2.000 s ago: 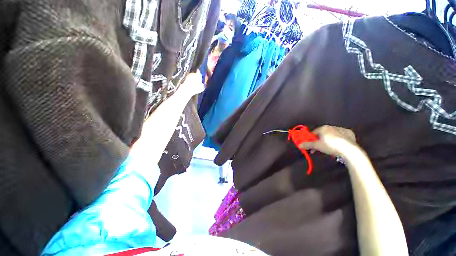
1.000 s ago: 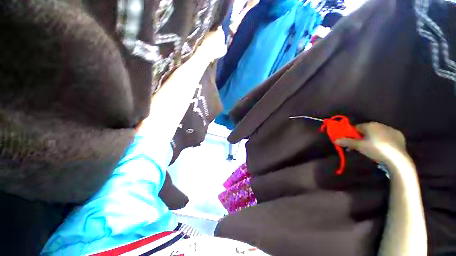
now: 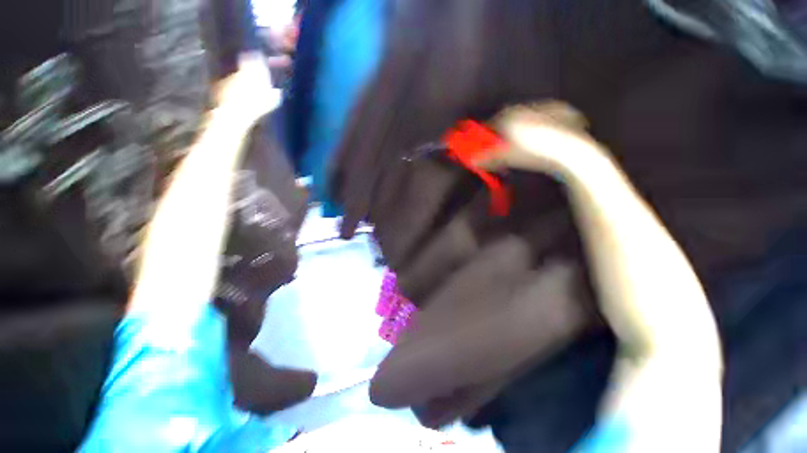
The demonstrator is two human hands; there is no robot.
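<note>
My right hand (image 3: 535,133) is closed around a bright red handle (image 3: 473,146), seemingly thread scissors, with a thin blurred dark tip pointing left. It is in front of the brown garments (image 3: 495,292) on the right. My left hand (image 3: 248,88) reaches up at the edge of the brown garments (image 3: 261,221) on the left; its fingers are blurred, so its grip cannot be told. Pale checked trim (image 3: 80,124) shows blurred on the left garments.
Blue (image 3: 347,80) and dark navy garments hang behind the gap between the brown ones. A magenta sequined fabric (image 3: 395,310) hangs low in the middle. The bright floor (image 3: 323,301) shows between the two sides. Darker cloth hangs at the lower right.
The view has swung and blurred. My right hand with the red tool appears higher and further left. My left hand appears further left, still by the left garments.
</note>
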